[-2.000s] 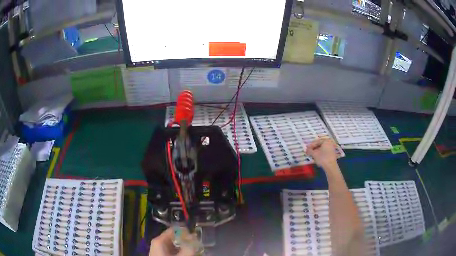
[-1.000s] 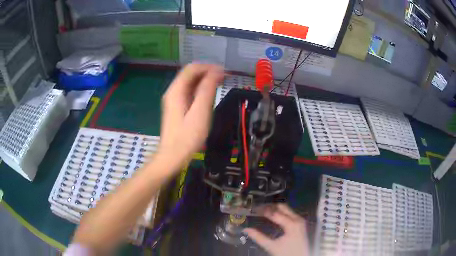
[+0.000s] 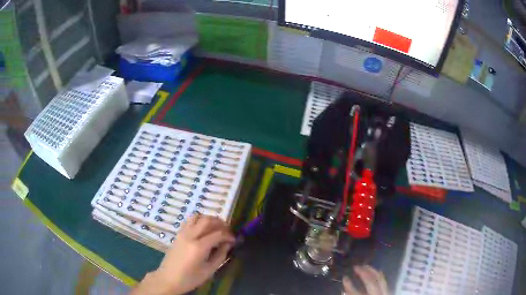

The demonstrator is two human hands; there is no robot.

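My left hand (image 3: 199,248) is at the front right corner of the left-hand parts tray (image 3: 173,178), fingers curled together; whether a part is between them cannot be told. My right hand (image 3: 366,280) is blurred and cut off by the bottom edge, just right of the round metal base (image 3: 314,259). The black test fixture (image 3: 334,138) stands between the trays. Its red clamp handle (image 3: 362,207) lies toward me. The clear nest block (image 3: 323,236) sits above the round base; a part in it cannot be made out.
A tall tray stack (image 3: 81,124) and a blue bin (image 3: 153,69) with white bags are at left. Right-hand parts trays (image 3: 435,253) and rear trays (image 3: 438,158) lie right of the fixture. The monitor (image 3: 369,26) shows a red block. A purple strip (image 3: 251,226) lies beside my left hand.
The view has swung left. The red handle has gone from upright to lying toward me. My left hand has moved from beside the handle down to the left tray; my right hand is lower, off the nest.
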